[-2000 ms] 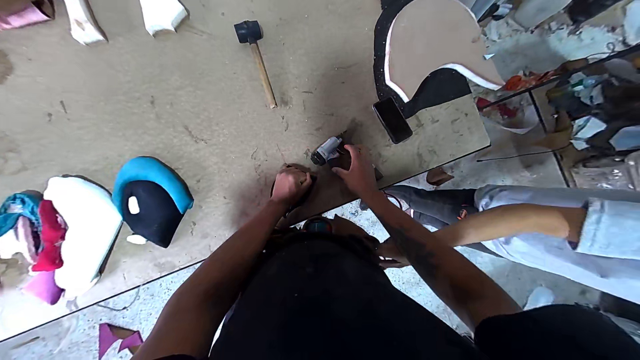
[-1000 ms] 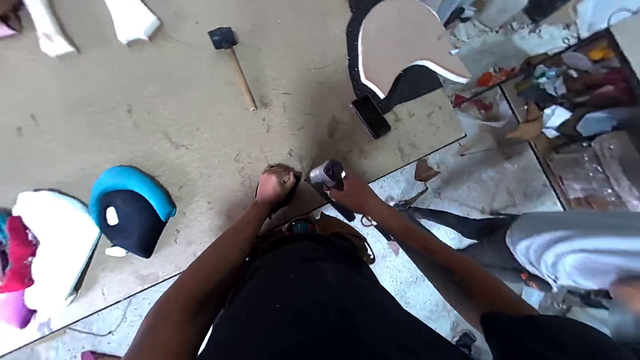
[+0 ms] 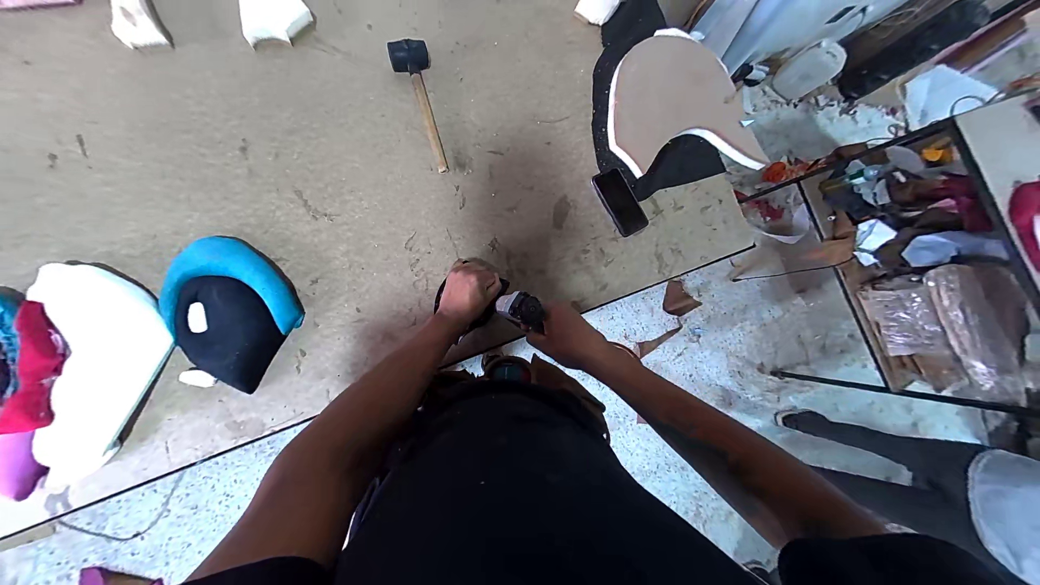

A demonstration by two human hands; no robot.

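Near the table's front edge, my left hand [image 3: 469, 291] is closed on a small dark piece, mostly hidden under the fingers. My right hand [image 3: 569, 331] grips a handheld tool with a silver and black head [image 3: 520, 310], too small to name more exactly; its head is beside the dark piece. A rubber mallet [image 3: 426, 106] with a wooden handle lies farther up the table. To the right of the mallet, a black smartphone [image 3: 620, 202] lies by a curved beige board [image 3: 678, 97] with white edging, which rests on black material.
At left on the table [image 3: 341, 195] are a blue and black padded piece [image 3: 231, 313], a white padded piece [image 3: 97, 366] and red fabric [image 3: 32, 366]. White pieces [image 3: 275, 20] lie at the top. A shelf of scraps [image 3: 918, 244] stands right; another person's leg [image 3: 886, 455] is below it.
The tool in my right hand, lying by the table edge at first, was lifted and now has its head near my left hand. The other person has moved away toward the lower right.
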